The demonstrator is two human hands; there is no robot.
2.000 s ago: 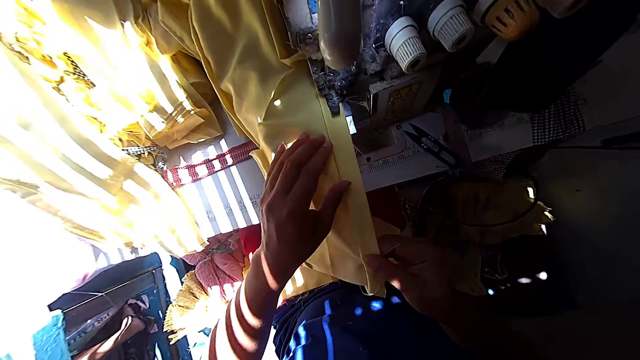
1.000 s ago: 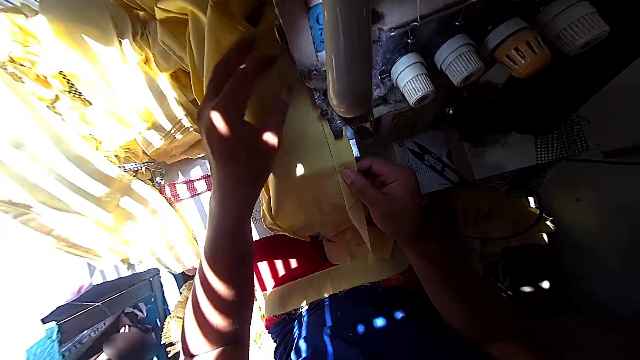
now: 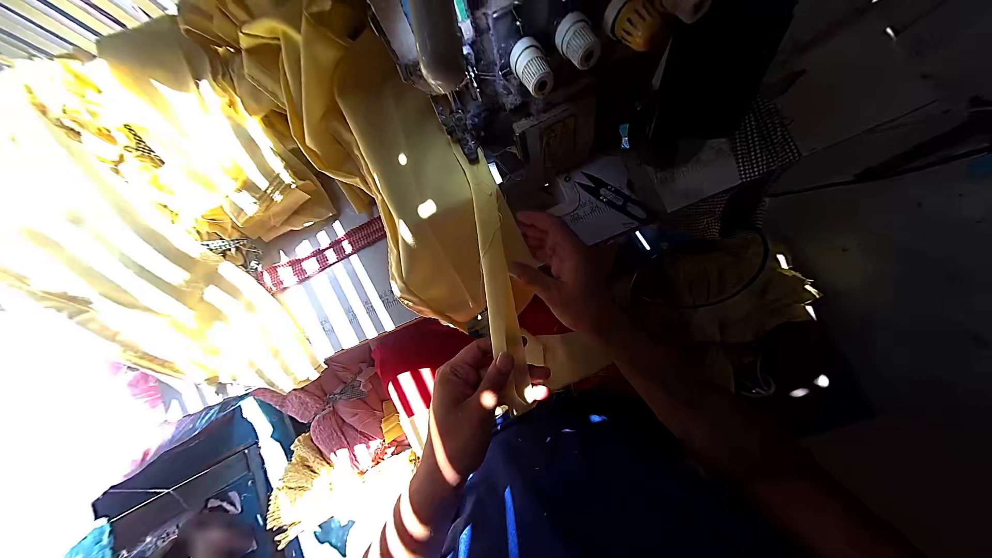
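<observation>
A length of yellow fabric runs from under the needle area of a sewing machine toward my body. My left hand pinches the near end of a folded yellow strip between thumb and fingers. Beside the strip's right edge, my right hand is in shadow with its fingers apart; whether a fingertip touches the fabric is unclear. A pair of black thread snips lies on the machine bed, right of the needle area.
White tension dials line the machine's head. Yellow cloth is heaped at the left in bright sun. A red checked strip lies across the table. Pink cloth and a dark blue box-like object are at the lower left. A dark cable curves at right.
My left hand has come down from the upper part of the cloth to the strip's near end. My right hand, a second ago on the fabric near the needle, is now lower beside the strip.
</observation>
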